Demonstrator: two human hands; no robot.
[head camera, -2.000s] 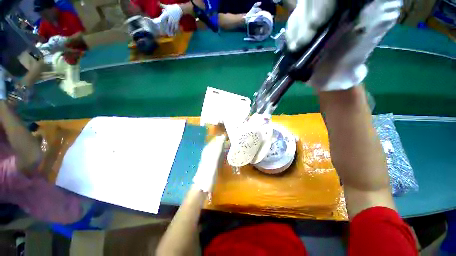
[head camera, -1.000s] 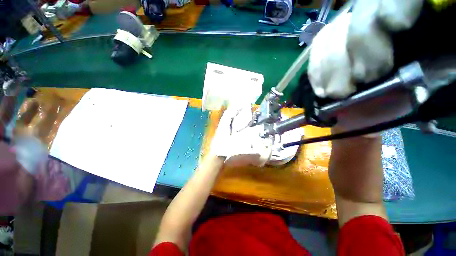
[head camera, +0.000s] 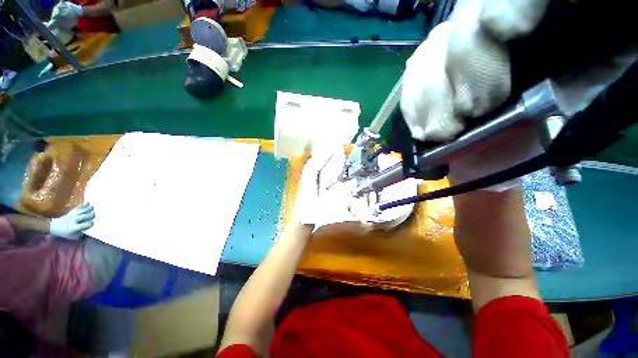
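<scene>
A white appliance unit lies on the orange padded work block (head camera: 378, 262). Its flat square base (head camera: 315, 119) points away from me and its round housing (head camera: 402, 206) lies nearer. My left hand (head camera: 325, 199), in a white glove, is on the unit and holds it; the fingers partly blend with the white plastic. My right hand (head camera: 462, 77), gloved, is closed around the power screwdriver (head camera: 462, 143). The driver's metal nose meets the unit beside my left hand; the exact contact point is hidden.
A white sheet (head camera: 171, 196) lies left, with tiny screws on the green bench beside it. A screw bag (head camera: 553, 217) lies right. Another unit (head camera: 210, 66) is on the green belt (head camera: 154, 98). A person's gloved hand (head camera: 72, 221) is at the sheet's left edge. Other workers' hands show across the belt.
Since two seconds ago, the driver has come down onto the unit and my left hand has moved over it. The unit on the belt has shifted right since one second ago.
</scene>
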